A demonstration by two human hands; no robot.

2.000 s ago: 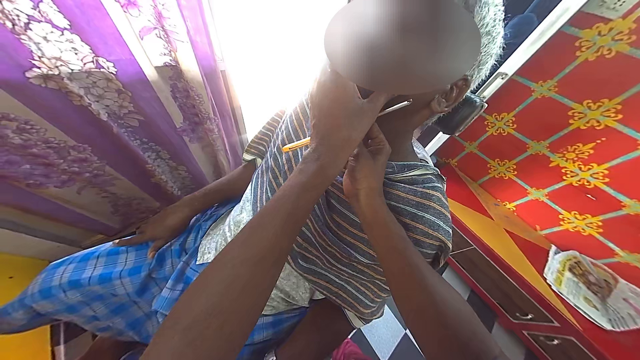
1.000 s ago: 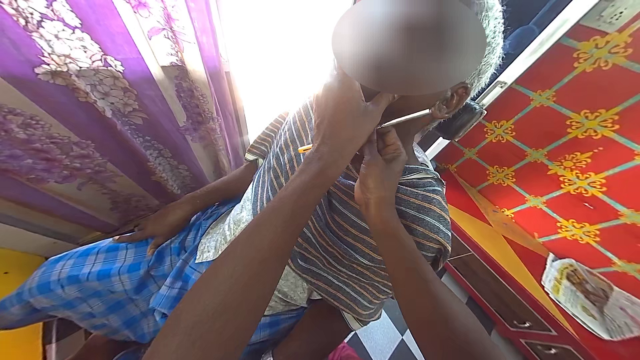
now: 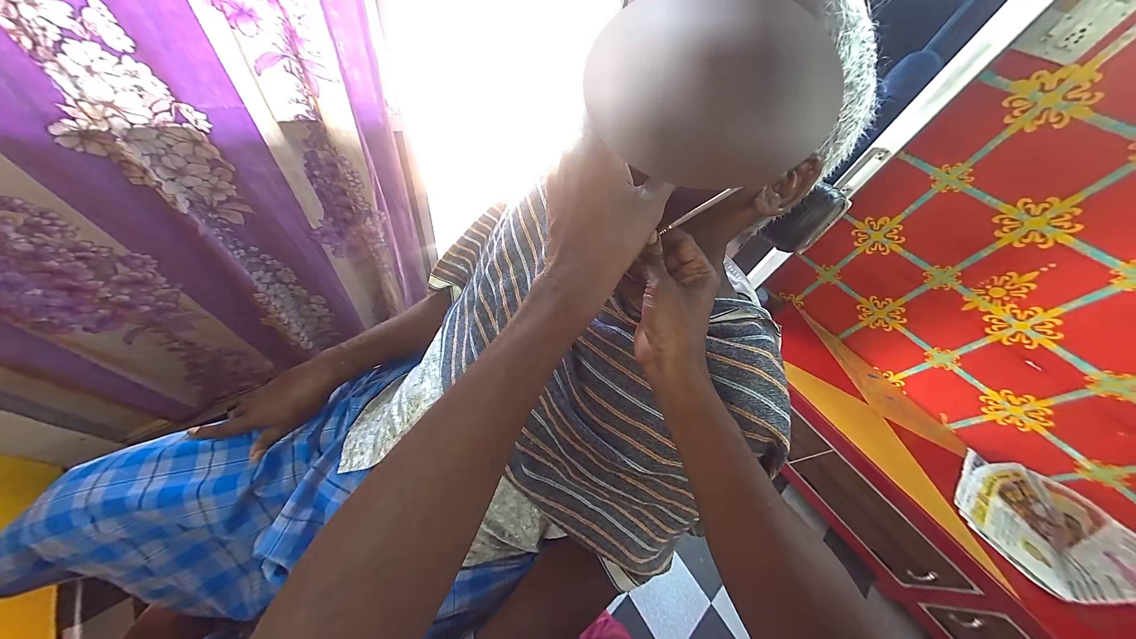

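My left hand (image 3: 603, 209) is raised at the chin and lower face of a seated person, partly hidden by a blurred area, so its grip cannot be told. Below and to the right of it, against the neck, my right hand (image 3: 679, 288) has its fingers curled around the near end of a slim pale rod (image 3: 701, 211). The rod slants up along the jaw toward the ear. Striped cloth (image 3: 621, 426) covers the person's upper body, and blue checked cloth (image 3: 177, 497) covers the legs. The person's own hand (image 3: 284, 404) rests on the lap.
Purple floral curtains (image 3: 204, 177) hang at the left beside a bright opening. A dark padded headrest (image 3: 806, 217) is behind the neck. On the right stand a red patterned wall (image 3: 967, 266), a counter with drawers (image 3: 887, 524) and a folded newspaper (image 3: 1047, 524).
The orange part of the rod, seen left of my left wrist in the earlier frames, no longer shows there. My right hand has its fingers more curled than two seconds ago.
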